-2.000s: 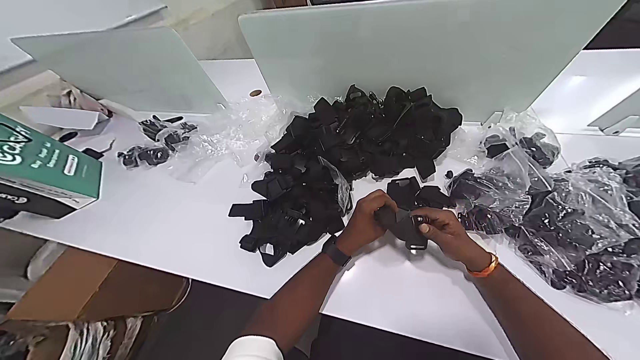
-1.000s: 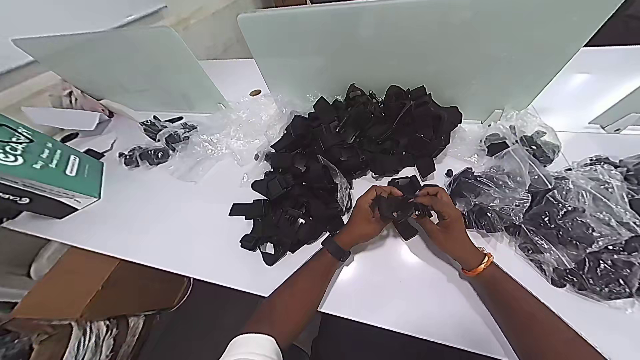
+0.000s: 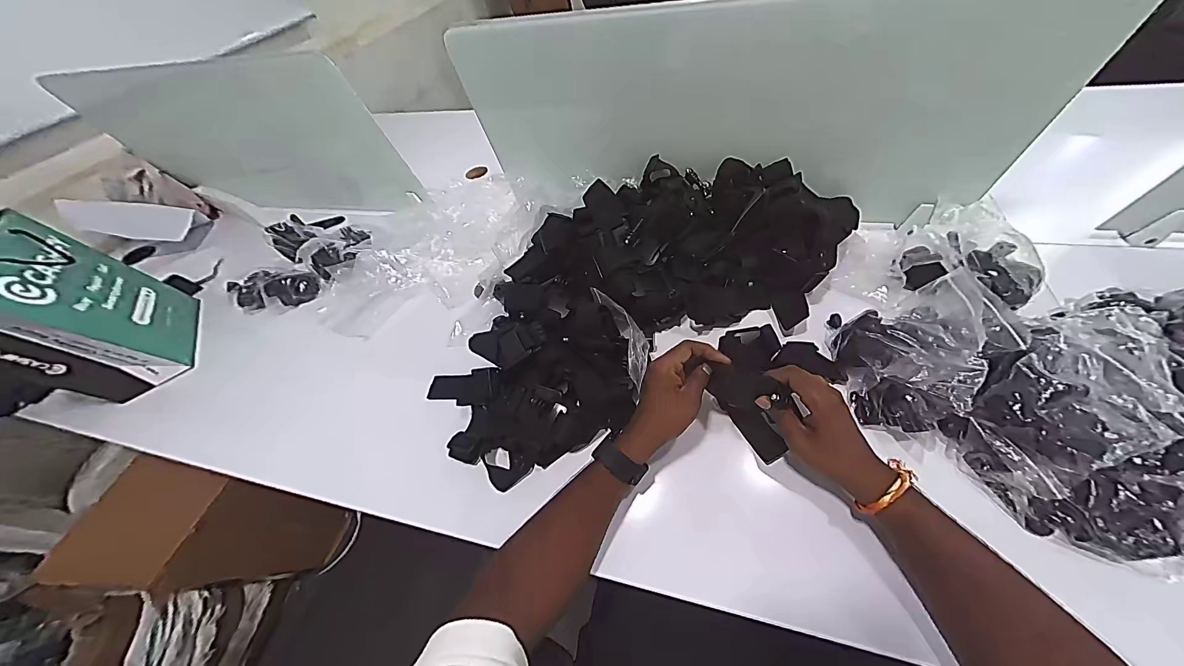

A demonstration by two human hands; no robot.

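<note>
My left hand (image 3: 677, 393) pinches the left edge of a dark, flat piece (image 3: 740, 384), perhaps a folded strap or pouch. On its right side my right hand (image 3: 814, 421) grips the same piece, with a small shiny dark part at the fingertips. A black strip (image 3: 760, 437) extends below the piece, between the hands; whether it is joined to it I cannot tell. Just beyond lie more black pieces (image 3: 751, 344). A large heap of black strap-like pieces (image 3: 684, 250) spreads behind and to the left of my left hand.
Clear plastic bags of dark parts (image 3: 1045, 416) lie at the right, with a smaller bag (image 3: 971, 264) behind. Empty-looking clear plastic (image 3: 444, 240) and small black parts (image 3: 277, 289) are on the left. A green box (image 3: 102, 305) sits at the far left; a pale divider panel (image 3: 740, 102) stands behind the heap.
Both hands have shifted slightly and turned the dark piece between them. It now lies flatter and more spread out than one second ago, over the black pieces on the table.
</note>
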